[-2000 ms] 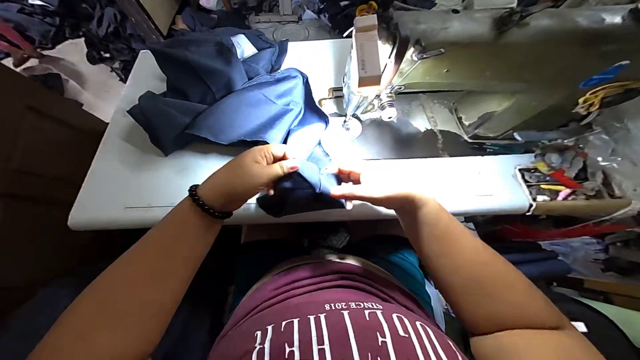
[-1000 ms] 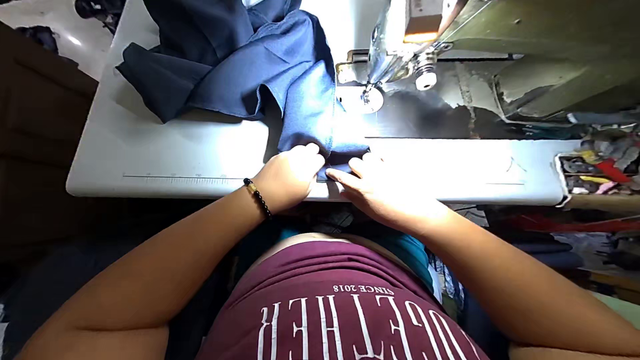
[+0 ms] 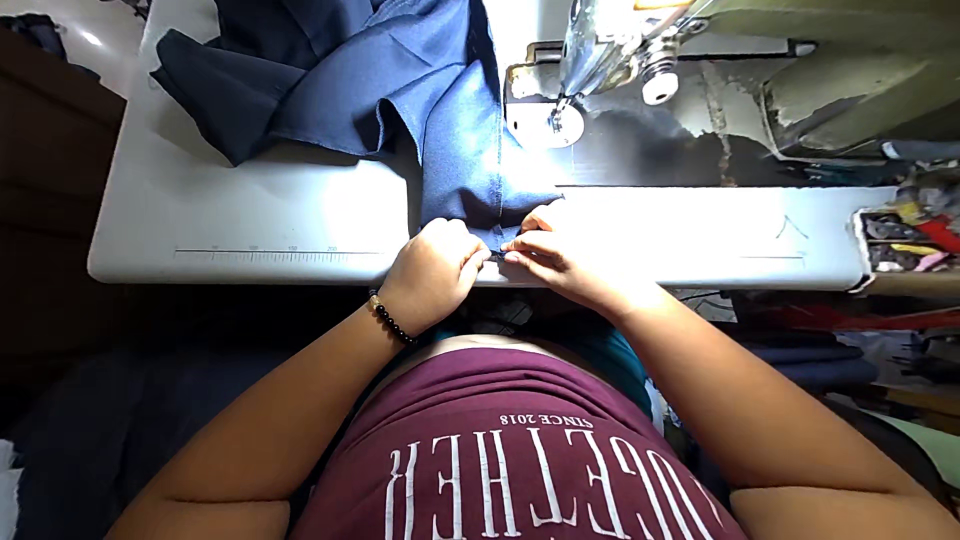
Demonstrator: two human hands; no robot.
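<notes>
Navy blue fabric point(image 3: 367, 90) lies bunched on the white sewing table point(image 3: 285, 217), with a seamed strip running down to the front edge. My left hand point(image 3: 435, 266), a black beaded bracelet at its wrist, pinches the end of this strip from the left. My right hand point(image 3: 566, 259) grips the same end from the right, its fingertips close to the left thumb. The edge between the fingers is partly hidden. Beyond the hands, the sewing machine's needle and presser foot point(image 3: 559, 116) stand over the bright metal plate, just right of the fabric.
The green sewing machine body point(image 3: 847, 97) spans the back right. A tray of coloured scraps point(image 3: 862, 247) sits at the table's right end. Folded dark cloth point(image 3: 810, 364) lies lower on the right. A printed ruler scale point(image 3: 292, 255) runs along the table's front left.
Both hands have moved closer together at the end of the fabric strip, near the table's front edge. The view has shifted nearer to the table since the first frame.
</notes>
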